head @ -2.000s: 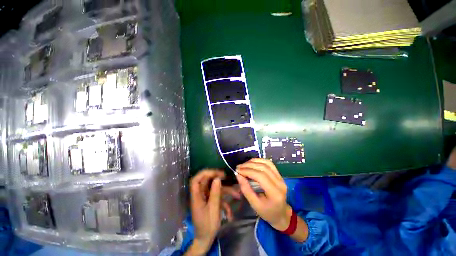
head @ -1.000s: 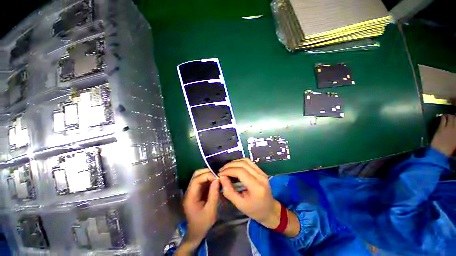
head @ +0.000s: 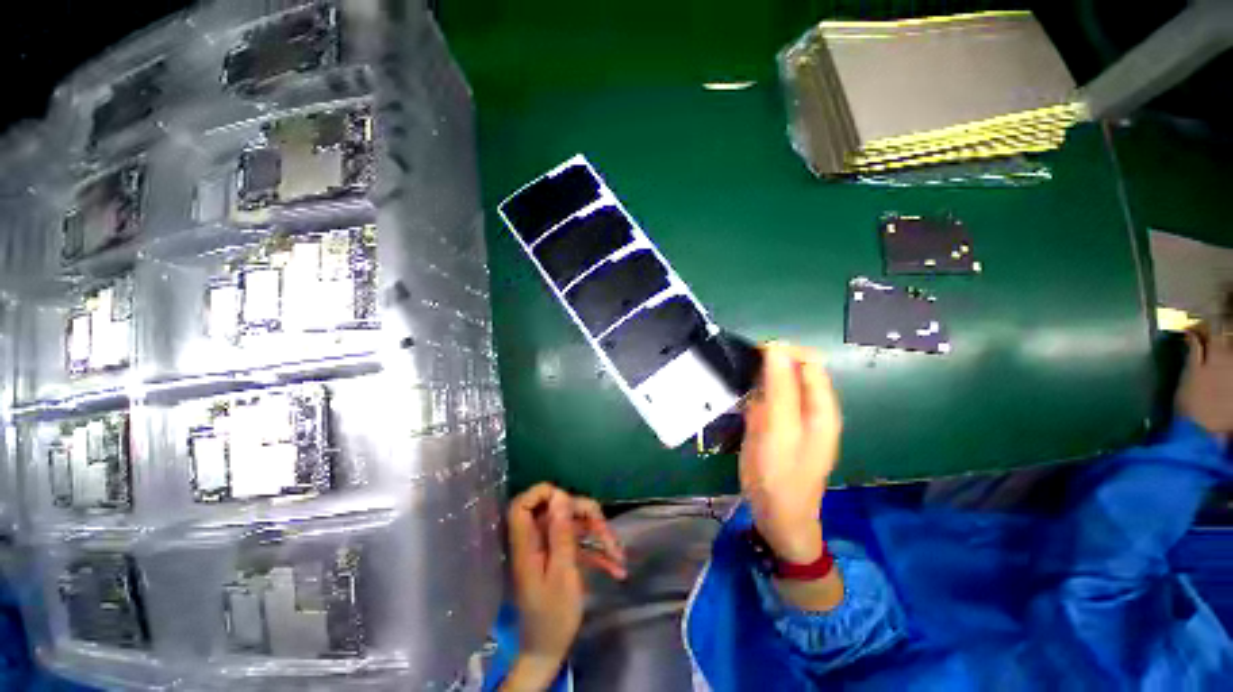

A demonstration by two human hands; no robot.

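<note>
A white backing sheet lies slanted on the green bench with four black stickers in a column. Its near end is bare white. My right hand pinches a black sticker at the sheet's right edge. Whether one edge still touches the sheet is hard to tell. A circuit board shows in part beside the sheet's near end, partly covered by the sheet and my right hand. My left hand is near the bench's front edge, fingers loosely bent and apart, holding nothing visible.
Clear blister trays with boards in pockets stand at left. Two finished boards lie right of my hands. Stacked grey-tan sheets in plastic lie at the far side. A neighbour's hand and blue sleeve are at right.
The sheet has turned slantwise and its lowest sticker has come up in my right hand, baring white liner. My hands have moved apart, the right one rightward and up. The view has shifted.
</note>
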